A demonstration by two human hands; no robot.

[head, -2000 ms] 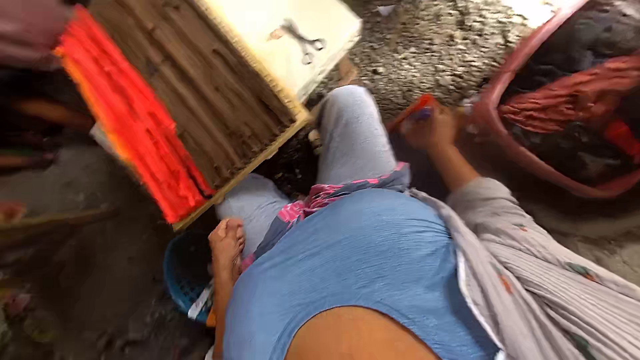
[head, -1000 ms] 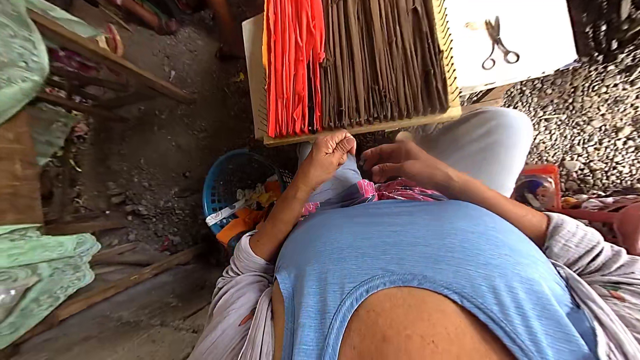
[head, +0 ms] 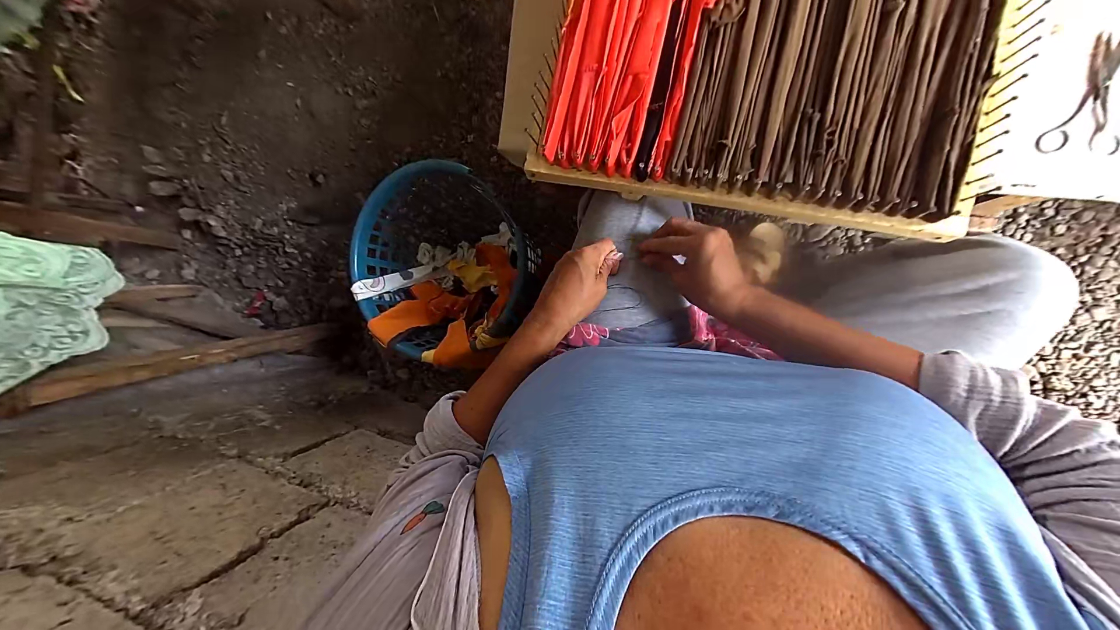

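Note:
My left hand (head: 582,278) is over the grey trouser leg, thumb and fingertips pinched on what looks like a thin dark thread (head: 623,299), which loops over the cloth. Just right of it, a small gap away, my right hand (head: 700,262) has its fingers curled and bunched; whether they hold anything is too small to tell. Beyond both hands lies a wooden frame (head: 752,206) edged with nails. Red fabric strips (head: 604,83) fill its left part and brown fabric strips (head: 814,105) the rest, packed side by side.
A blue plastic basket (head: 372,219) with orange and pale cloth scraps (head: 464,337) stands left of my left hand. Metal scissors (head: 1094,96) lie on a white board (head: 1041,171) at the upper right. Green lace-like cloth (head: 52,297) and a wooden plank (head: 184,359) are at far left.
My right hand has come from beside a red container at the right to my lap. My left hand has left the knee and now pinches near it. The view has swung left.

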